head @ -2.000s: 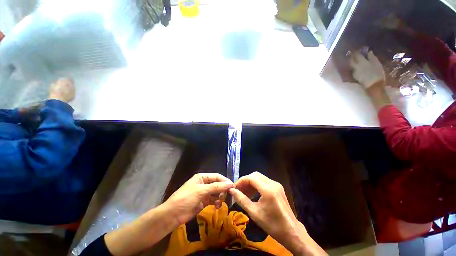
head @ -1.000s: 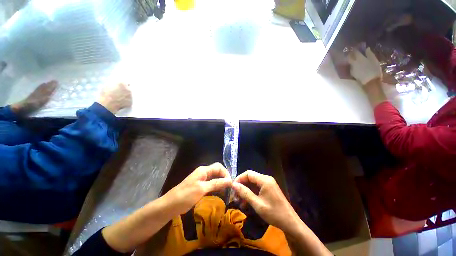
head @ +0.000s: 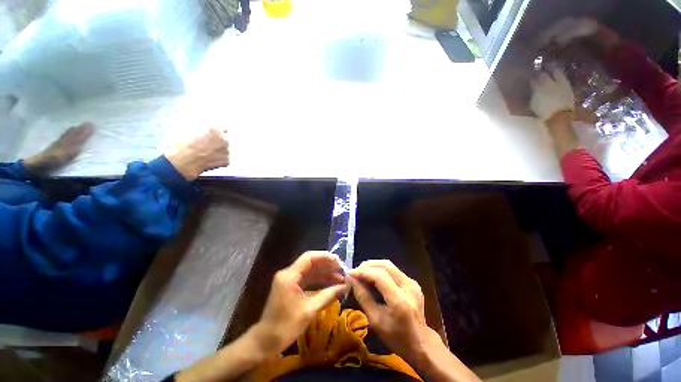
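Note:
A narrow shiny clear strip (head: 341,213), seen edge-on, runs from the table's front edge down to my hands over my lap. It may be a tray or film; I cannot tell which. My left hand (head: 302,295) pinches its near end between thumb and fingers. My right hand (head: 388,298) pinches the same end from the right. Both hands are bare and their fingertips nearly touch. A small whitish bit shows between the fingertips; its details are too small to tell.
Open carton with film (head: 216,261) lies below left, second carton (head: 485,276) below right. Translucent tray stacks stand on the white table (head: 299,142) at left and centre (head: 353,57). A blue-sleeved worker is at left; a red-sleeved worker reaches into a large carton (head: 515,37).
My hands stay together at the strip's near end, and my left fingers have curled more. The blue-sleeved worker's hand has moved right. The red-sleeved worker's hands shifted slightly in the carton.

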